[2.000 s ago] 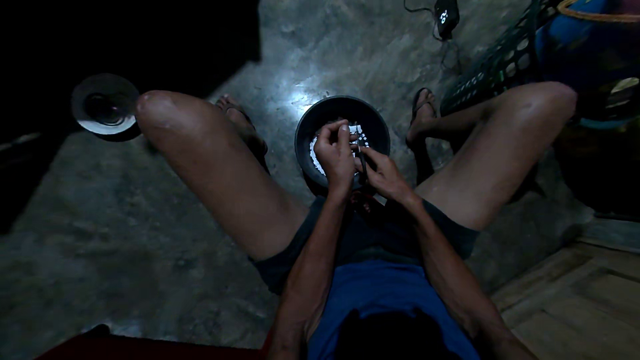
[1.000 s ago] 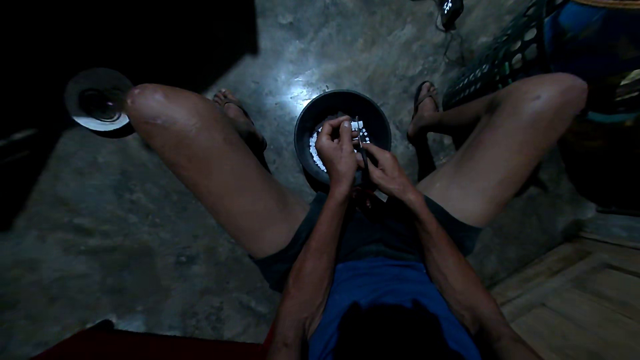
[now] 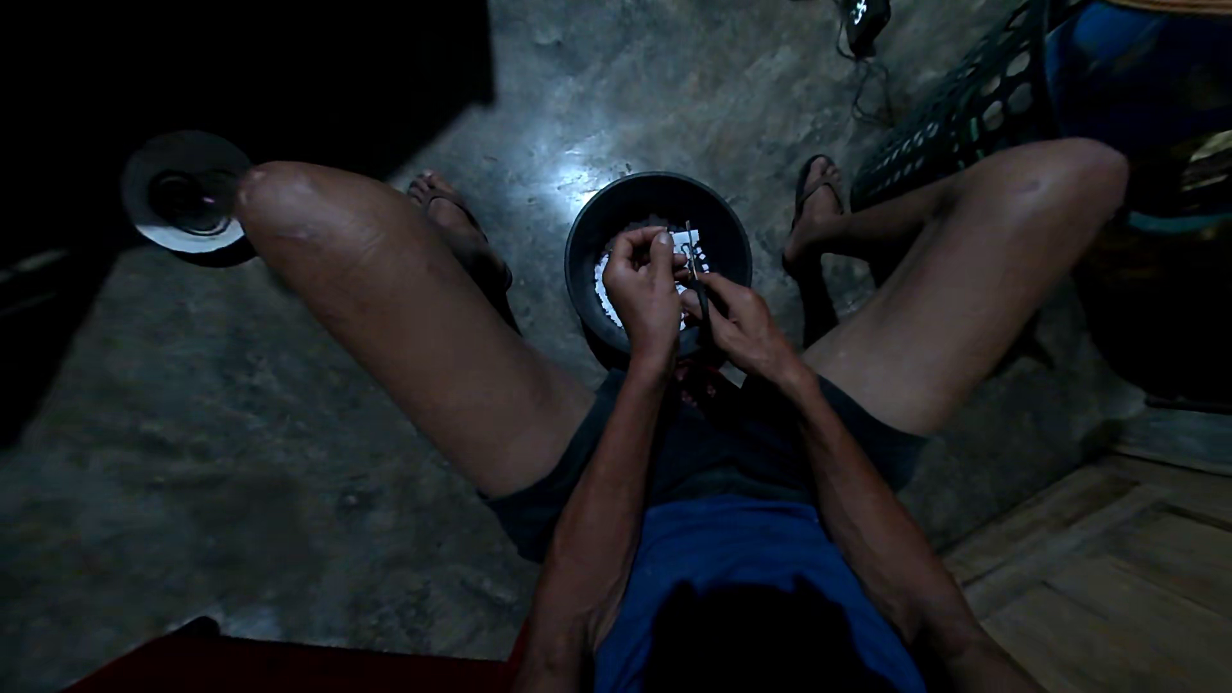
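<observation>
Below my hands a round dark bucket (image 3: 736,231) stands on the floor between my feet. Small white pieces (image 3: 609,296) lie inside it, partly hidden by my hands. My right hand (image 3: 739,322) is closed around what looks like a pair of scissors (image 3: 702,300), its blades pointing up and away over the bucket. Beside the blades, my left hand (image 3: 647,289) has its thumb and fingertips pinched together; whatever is between them is too small and dark to make out. A flat white piece (image 3: 685,238) shows near the blade tips.
A round pale dish or lid (image 3: 159,159) with something dark on it is beyond my left knee. A dark green perforated plastic basket (image 3: 962,106) stands at the upper right. Near the top lies a small black device (image 3: 866,21) with a cable. Wooden panelling (image 3: 1126,568) fills the lower right.
</observation>
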